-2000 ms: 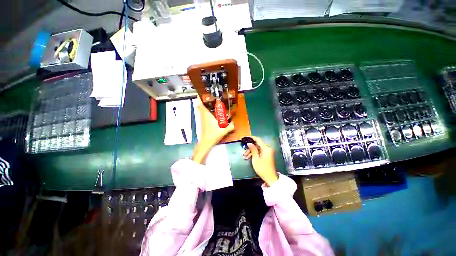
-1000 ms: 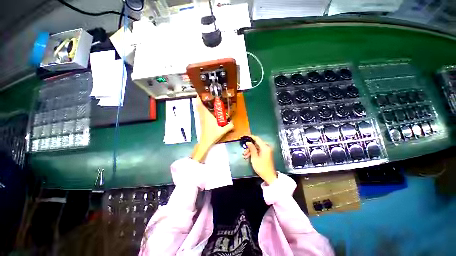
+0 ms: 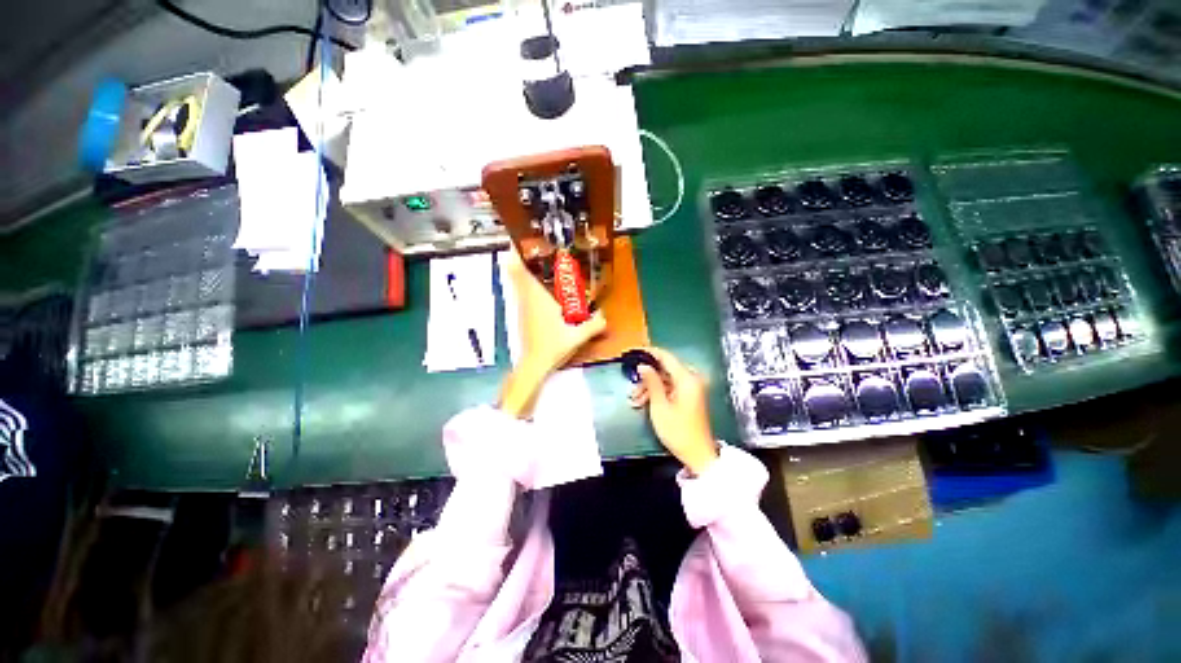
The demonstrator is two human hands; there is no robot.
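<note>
The red toggle clamp handle [image 3: 571, 288] points down toward me at the front of the brown upright plate [image 3: 549, 168] of the fixture. My left hand [image 3: 549, 339] is at the handle, its fingers around the handle's lower end and partly hidden by it. My right hand [image 3: 674, 399] holds a black round part [image 3: 639, 364] in its fingertips, at the front right edge of the orange-brown fixture base [image 3: 624, 304]. A white paper sheet [image 3: 567, 434] lies below my left hand, partly under my left sleeve.
A blister tray [image 3: 865, 430] with rows of black discs lies at right, a second one [image 3: 1023, 194] beyond it. The white control box [image 3: 415, 162] stands behind the fixture. A record sheet [image 3: 447, 317] with a pen [image 3: 474, 346] and a clear tray [image 3: 156, 292] lie at left.
</note>
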